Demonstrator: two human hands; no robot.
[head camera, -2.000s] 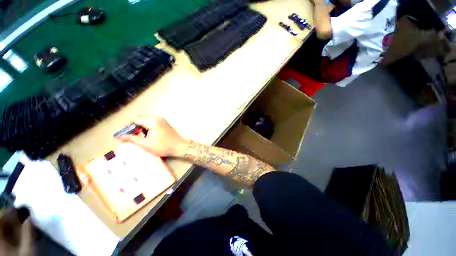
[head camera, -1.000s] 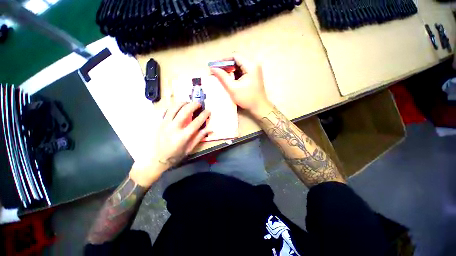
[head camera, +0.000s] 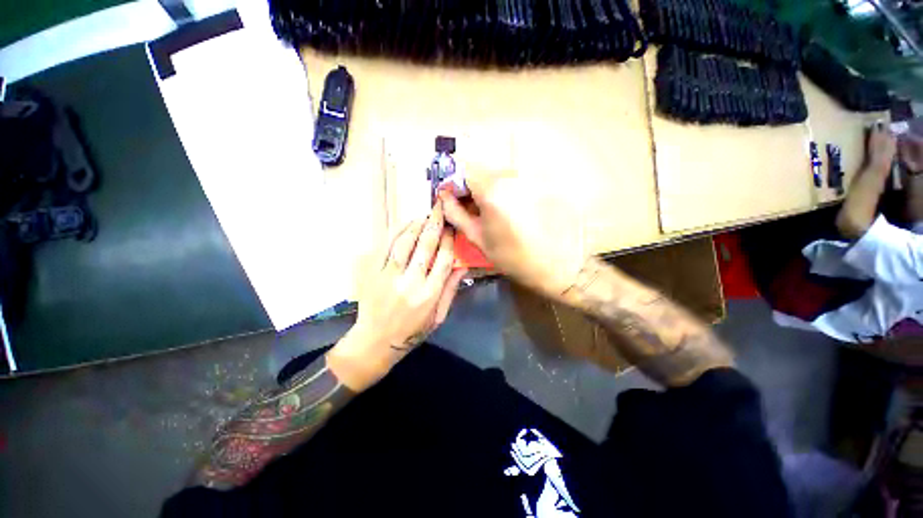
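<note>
A black elongated part (head camera: 441, 172) lies on the fixture, whose red-orange corner (head camera: 472, 254) shows below my hands; glare whitens the rest. My left hand (head camera: 410, 265) lies over the near end of the part, fingers pointing away from me, and holds it down on the fixture. My right hand (head camera: 484, 221) is at the right side of the part, with thumb and fingers closed on a short whitish tool (head camera: 457, 186) at the part's middle. The tool's tip and the near end of the part are hidden by my fingers.
Another black part (head camera: 333, 116) lies left of the fixture on cardboard (head camera: 567, 111), beside a white sheet (head camera: 225, 142). Dense rows of black parts (head camera: 455, 30) line the back. Loose parts (head camera: 51, 218) lie far left. An open box (head camera: 607, 304) is below the edge. Another person's arm (head camera: 865, 187) is at right.
My right hand has moved in from the right and brought the tool onto the part. My left hand stays over the part's near end. The view has shifted, showing more of the bench at right.
</note>
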